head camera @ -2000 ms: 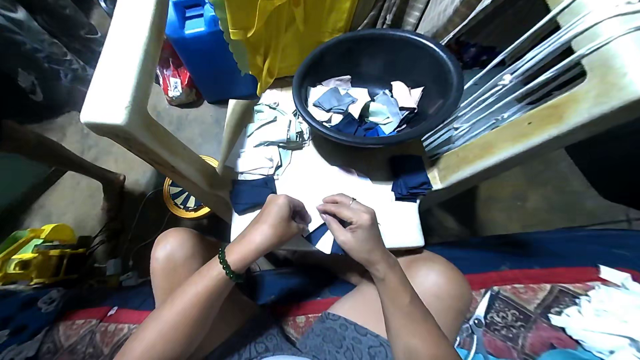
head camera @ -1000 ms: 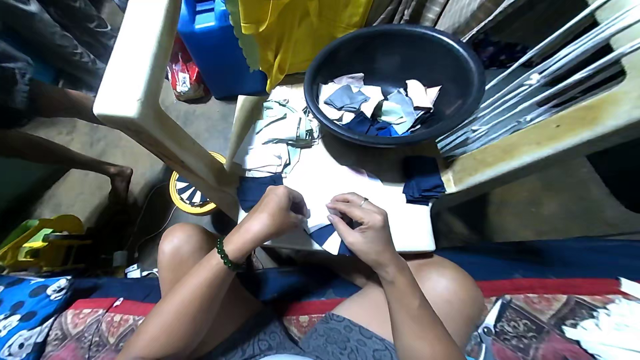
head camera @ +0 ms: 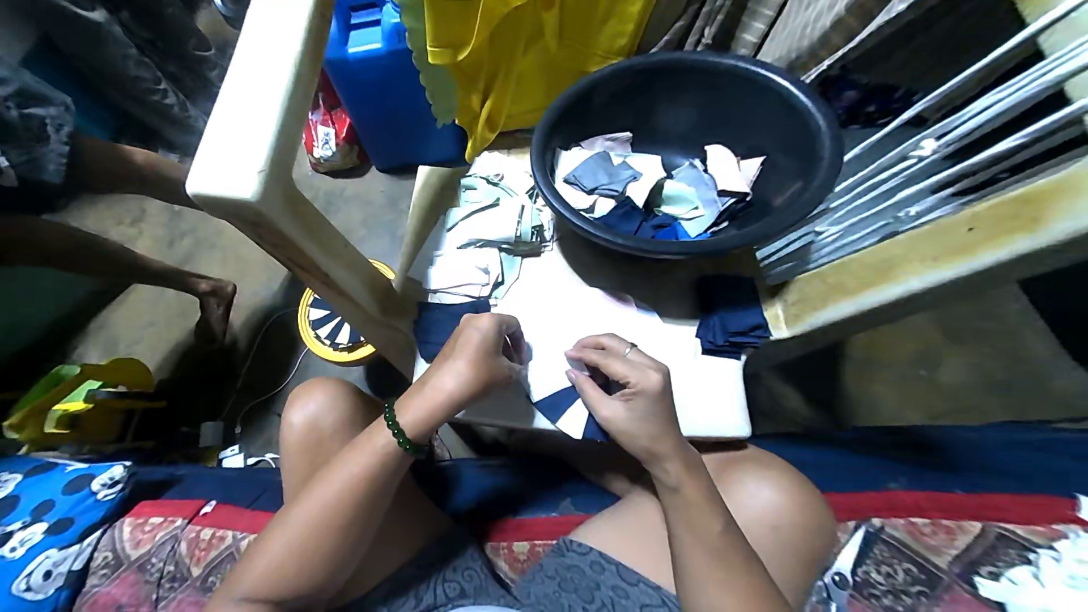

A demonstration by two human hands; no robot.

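Note:
Both my hands are over the seat of a white plastic chair (head camera: 705,399). My left hand (head camera: 484,357), with a green bead bracelet at its wrist, has curled fingers; whether they pinch anything is not clear. Close by on the right, my right hand (head camera: 625,391) wears a ring, thumb and fingertips near each other. Beneath it lies a navy and white striped fabric piece (head camera: 568,410). Dark navy cloth (head camera: 450,325) lies beside my left hand, below a pile of pale cloth pieces (head camera: 484,221). Folded navy cloth (head camera: 731,314) sits at the seat's right.
A black plastic basin (head camera: 688,85) with fabric scraps (head camera: 603,174) stands at the back of the seat. Scissors (head camera: 841,574) lie at lower right near white scraps (head camera: 1041,578). Beyond the left armrest are a blue jerrycan (head camera: 387,93), a round yellow-rimmed object (head camera: 331,327) and another person's legs (head camera: 127,255).
The view has shifted somewhat to the left. Both hands stay close together over the striped piece, with only small finger movements.

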